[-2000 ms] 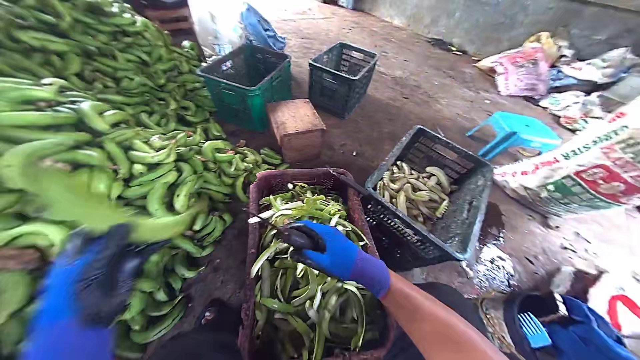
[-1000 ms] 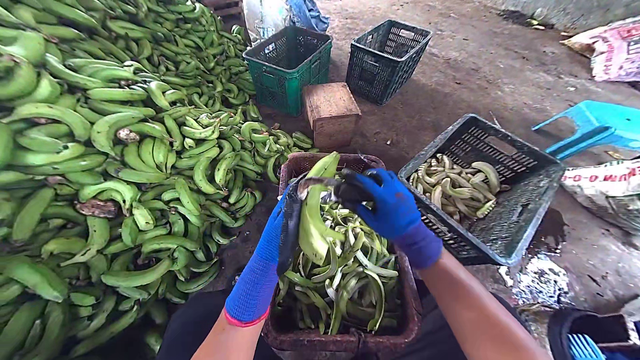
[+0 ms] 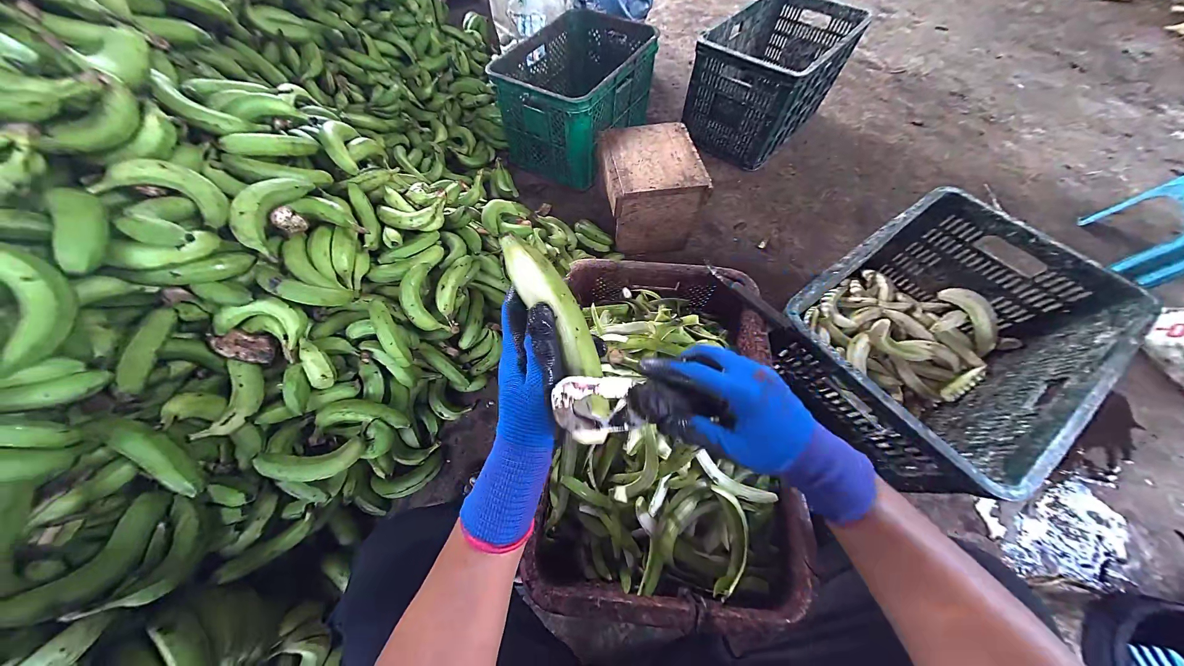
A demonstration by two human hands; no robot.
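Observation:
My left hand (image 3: 529, 379), in a blue glove with black-coated fingers, holds a green plantain (image 3: 552, 301) upright at a tilt; a pale strip shows where peel is off. My right hand (image 3: 726, 404), gloved alike, is closed on a peeler (image 3: 597, 407) whose whitish, residue-covered head lies against the plantain's lower part. Both hands are above a dark red plastic crate (image 3: 666, 606) filled with green peel strips (image 3: 657, 518). A dark blade-like tool (image 3: 751, 298) rests across that crate's back right corner. Peeled plantains (image 3: 902, 338) lie in a tilted black crate (image 3: 1045, 416) at the right.
A large heap of green plantains (image 3: 277, 314) covers the left side. Behind the red crate are a wooden block (image 3: 653, 180), a green crate (image 3: 569, 111) and another black crate (image 3: 772, 79). Part of a light blue plastic stool (image 3: 1152, 259) shows at the right edge.
My left hand has moved from the heap to above the peel crate and now holds a plantain. My right hand has lifted off the peels and come to the plantain with the peeler.

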